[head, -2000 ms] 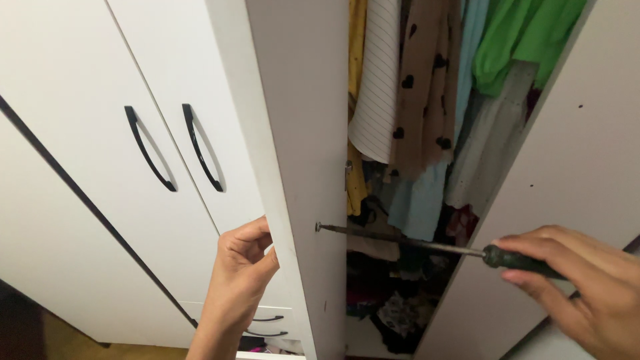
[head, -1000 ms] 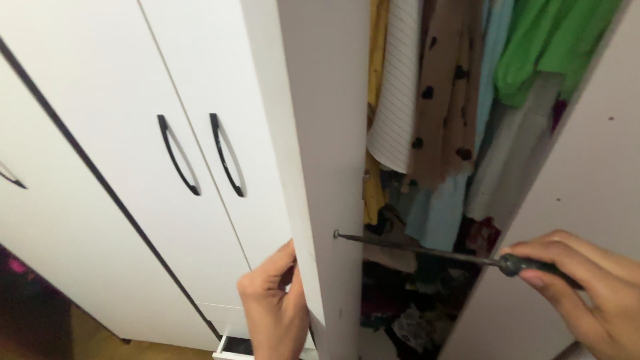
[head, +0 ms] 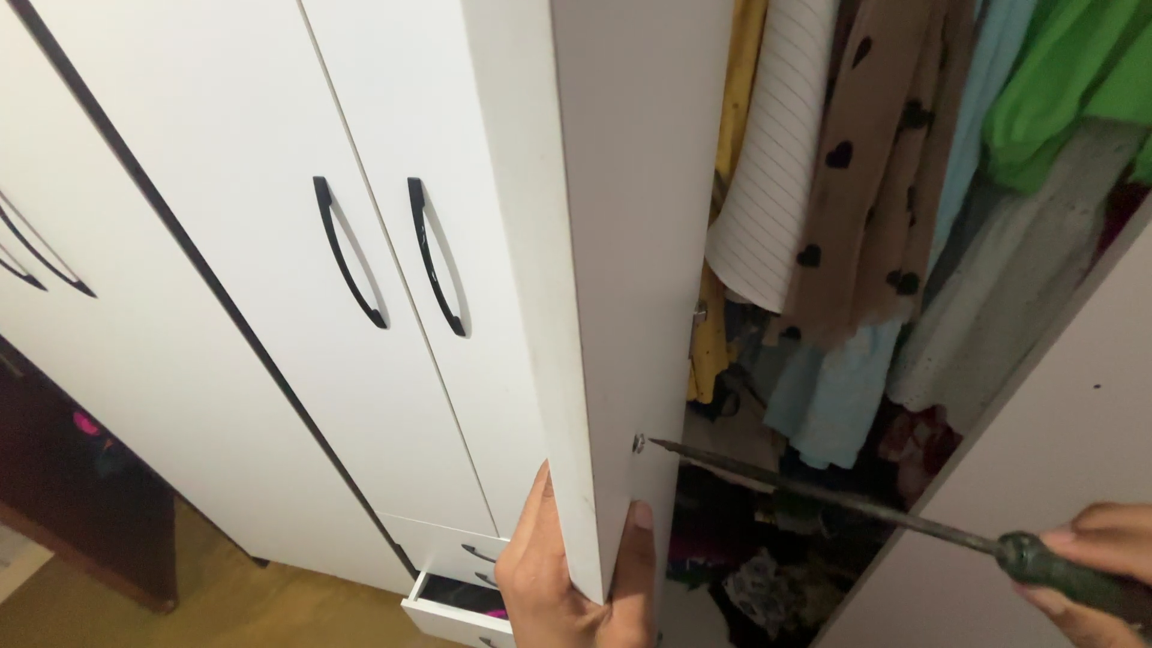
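Note:
My right hand (head: pixel 1084 567), partly cut off at the right edge, holds a screwdriver (head: pixel 828 493) by its dark green handle. The long metal shaft points left, and its tip is just beside a small metal screw (head: pixel 639 443) in the inner face of a white wardrobe door (head: pixel 630 270). Tip and screw look slightly apart. My left hand (head: pixel 576 576) grips the bottom corner of that door, with the thumb on the inner face and the fingers on the outer side.
Behind the door hang clothes, among them a brown garment with dark hearts (head: pixel 868 180) and a green one (head: pixel 1062 90). Another white panel (head: pixel 1035 468) stands at the right. On the left are closed wardrobe doors with black handles (head: pixel 349 252), and a drawer (head: pixel 450 616) stands partly open below.
My left thumb has come into view on the door's inner face, where it was hidden before. The screwdriver tip, earlier at the screw, now shows a small gap. The view has shifted.

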